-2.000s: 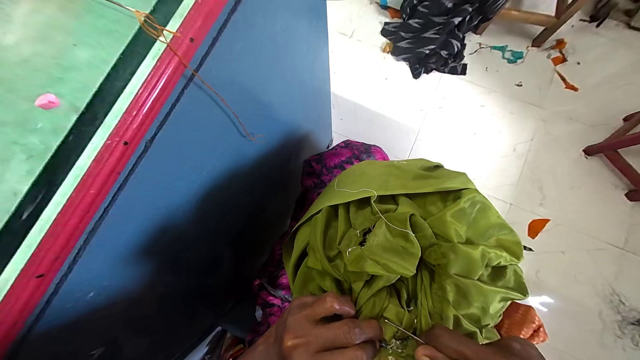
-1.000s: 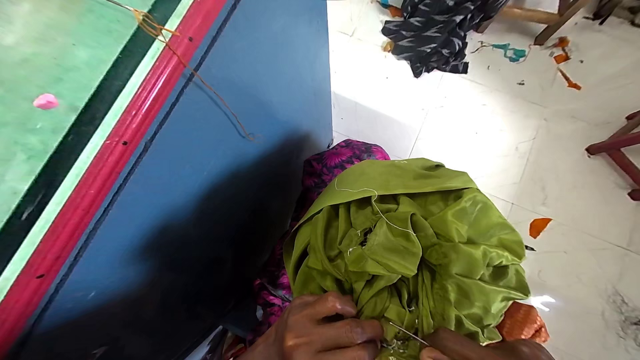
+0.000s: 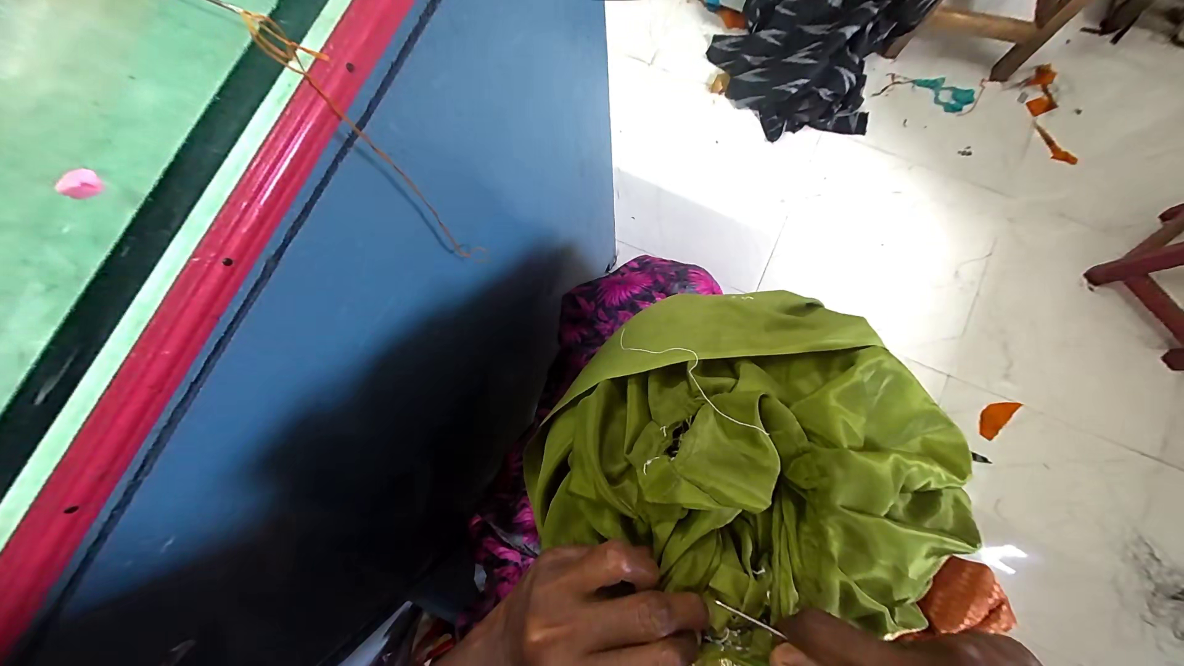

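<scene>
Olive-green satiny fabric (image 3: 869,444) lies bunched at the lower middle, over a magenta and black floral cloth (image 3: 615,301). At the bottom edge my left hand (image 3: 601,610) pinches gathered folds of the green fabric. To its right, my right hand (image 3: 879,643) holds a thin metal needle (image 3: 747,619) between the fingertips, its tip pointing toward my left hand. Where the needle meets the fabric I cannot tell. A loose white thread (image 3: 696,370) curls over the upper folds. White stitches and thread ends show near the needle. Both hands are partly cut off by the frame's lower edge.
A blue panel (image 3: 499,120) with a red edge (image 3: 245,222) and green top (image 3: 83,102) stands at left, an orange thread (image 3: 398,171) hanging over it. Dark patterned cloth (image 3: 795,65), an orange scrap (image 3: 999,420) and wooden legs (image 3: 1152,268) are on the tiled floor. Orange cloth (image 3: 967,597) is at lower right.
</scene>
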